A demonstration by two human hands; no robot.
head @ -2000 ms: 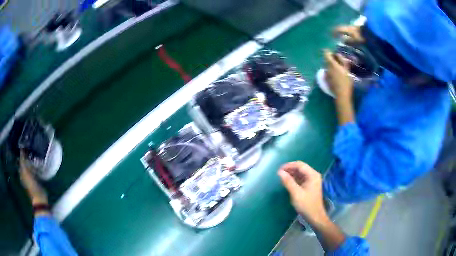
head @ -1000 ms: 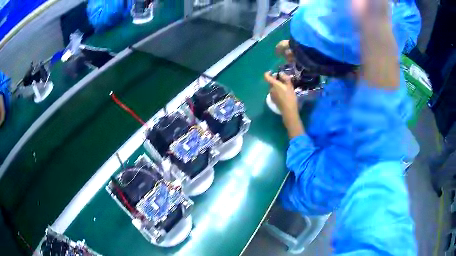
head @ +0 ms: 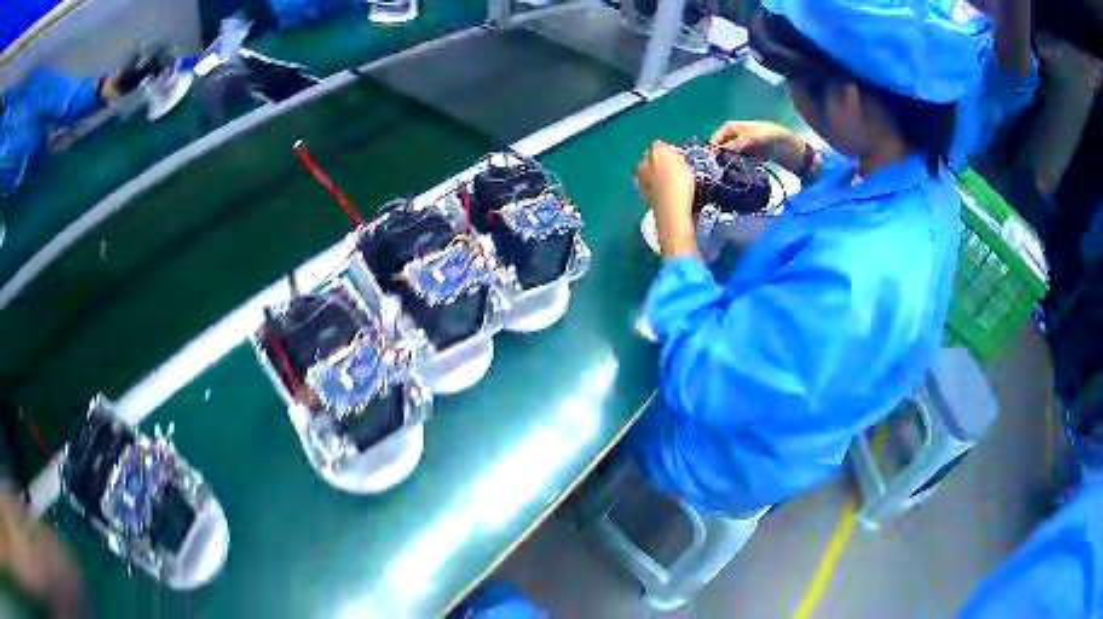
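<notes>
Four open units with white round bases, black inner blocks and blue circuit boards stand on the green bench. One unit [head: 143,493] is at the lower left, apart from the row of three: the near one [head: 345,381], the middle one [head: 435,290] and the far one [head: 526,236]. Red wires show on the row's units. My left hand [head: 34,562] is a blurred, cut-off shape at the lower left edge, near the lone unit; its fingers cannot be made out. My right hand is not in view.
A worker in a blue smock and cap [head: 798,351] handles another unit [head: 732,187] at the right. A pale rail [head: 224,333] separates the bench from the dark green belt [head: 157,260]. A green crate [head: 992,266] and stools [head: 931,423] stand behind the worker. A blue sleeve [head: 1040,562] shows lower right.
The view has shifted. The lone unit, only partly visible at the bottom left a second ago, now shows whole. The raised arm at the right has left the picture's top. My left hand has entered at the edge.
</notes>
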